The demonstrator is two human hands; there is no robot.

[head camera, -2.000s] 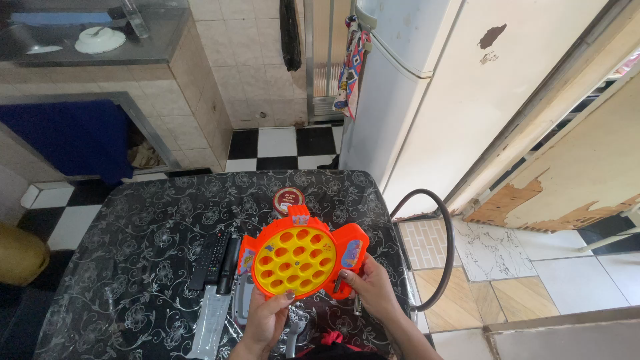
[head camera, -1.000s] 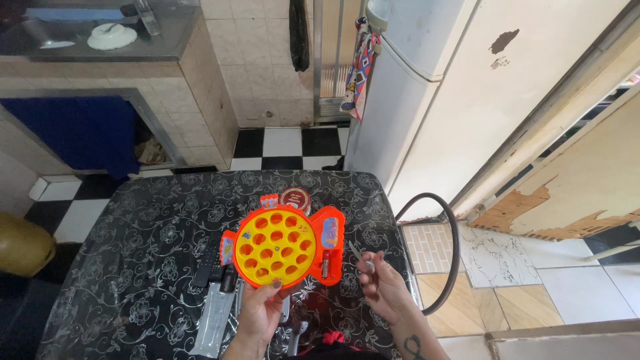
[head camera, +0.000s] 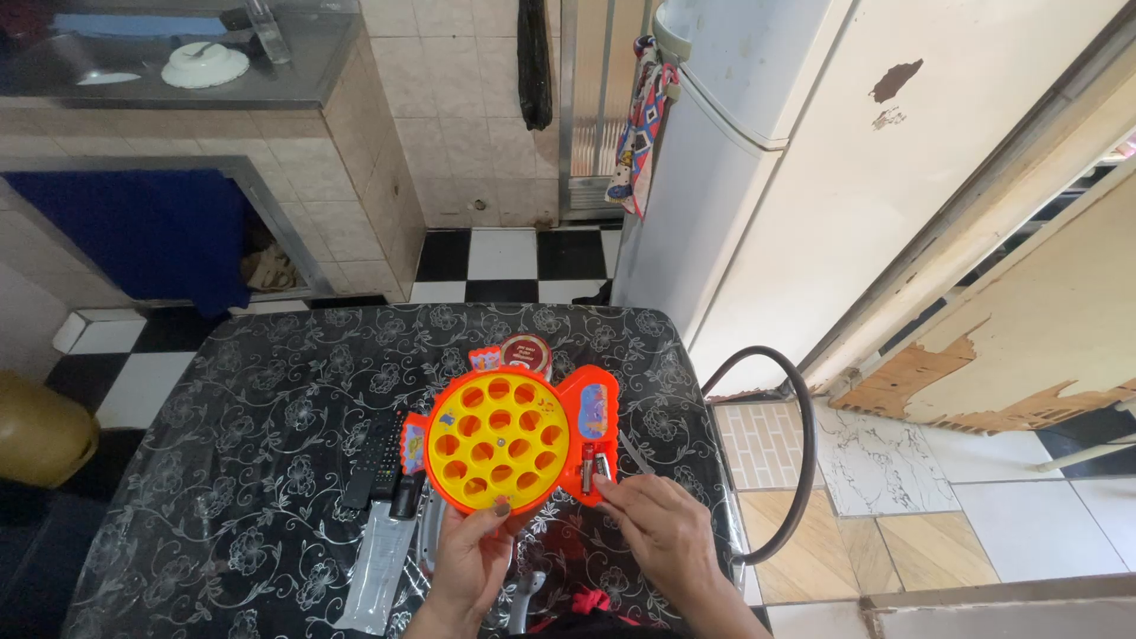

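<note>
An orange plastic toy (head camera: 595,377) with a yellow round disc full of holes (head camera: 500,442) is held over the table, fish-like in outline. My left hand (head camera: 472,555) grips its lower edge, the thumb on the rim. At the toy's right part, an open compartment shows two battery cells (head camera: 595,469) side by side. The fingertips of my right hand (head camera: 661,528) touch the lower end of the right-hand cell. A thin pointed metal blade (head camera: 635,453) appears just above the right hand; whether the hand holds it I cannot tell.
The table has a black floral cover (head camera: 266,426). Left of the toy lie remote controls (head camera: 383,448) and a clear plastic sleeve (head camera: 377,568). A round lidded jar (head camera: 525,351) stands behind the toy. A black hose (head camera: 806,444) curves beside the table's right edge, near a white refrigerator (head camera: 737,160).
My right hand let go of the toy's right part, moved off to the right, and is now back at the battery compartment. My left hand has kept its hold on the toy.
</note>
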